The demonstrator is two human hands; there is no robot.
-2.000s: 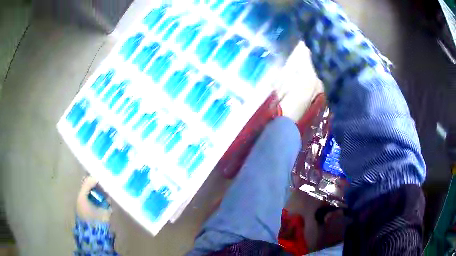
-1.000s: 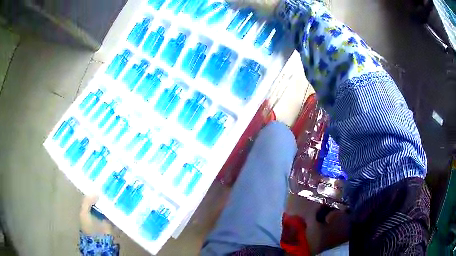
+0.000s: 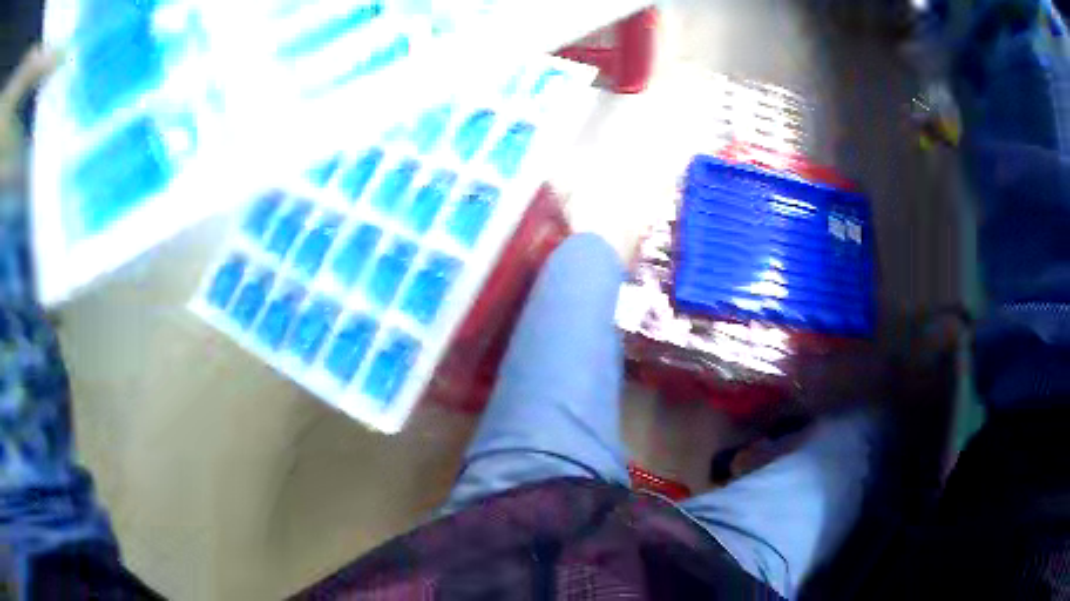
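A white blister tray with pale blue units is raised and tilted at the upper left, close to the camera and cut off by the top edge. My left hand is a blurred sliver at the left edge, against this tray's side; its fingers cannot be made out, but it appears to hold the tray. A second white blister tray lies lower, partly hidden by the raised one, with blue units in its rows. My right hand is not in view; only the right sleeve shows at the right edge.
A red stool supports the lower white tray beside my knee. At the right, a blue ribbed tray lies on shiny clear plastic trays over red stool parts. Another red piece shows at top centre.
One white tray has been lifted off and moved up and left, showing another beneath. My right arm has moved to the right edge, uncovering the blue tray. My left arm has come up.
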